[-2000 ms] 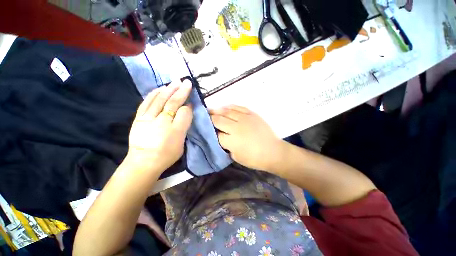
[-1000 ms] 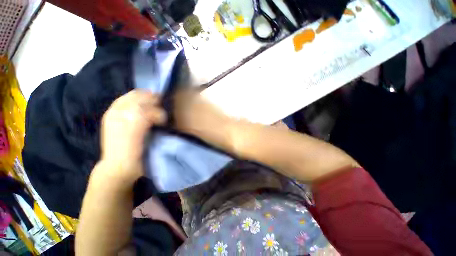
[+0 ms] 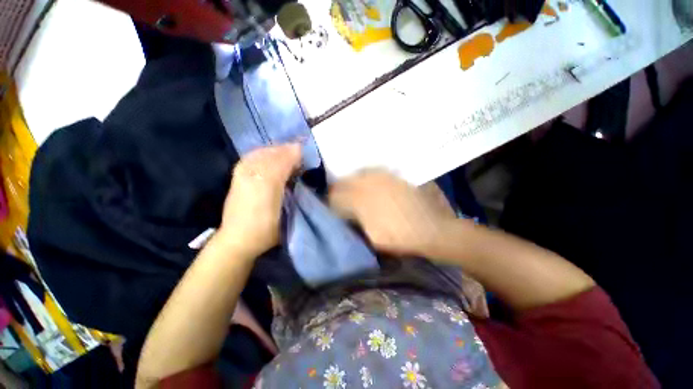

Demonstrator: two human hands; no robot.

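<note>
The dark garment piece [image 3: 144, 182] lies over the left of the table and hangs off its front edge. Its blue-grey strip [image 3: 266, 99] runs from under the sewing machine's red end [image 3: 182, 17] towards me, then bunches and hangs at the table edge. My left hand [image 3: 262, 190] grips the strip and dark cloth, fingertips pinched at the strip. My right hand [image 3: 391, 209] is blurred, close to the right of it at the strip's edge; its fingertips are hard to see. The needle area is partly hidden by the machine head.
Black-handled scissors [image 3: 416, 26] lie at the back of the white table [image 3: 372, 133], with a slim green tool [image 3: 605, 17] farther right. A ribbed round knob [image 3: 294, 20] is beside the needle area. Yellow covering [image 3: 19, 144] is at the far left. My floral apron is below.
The cloth has shifted and turned at the left, baring white surface there. The strip now runs flatter under the machine. My right hand has moved back right from its crossed position over the cloth.
</note>
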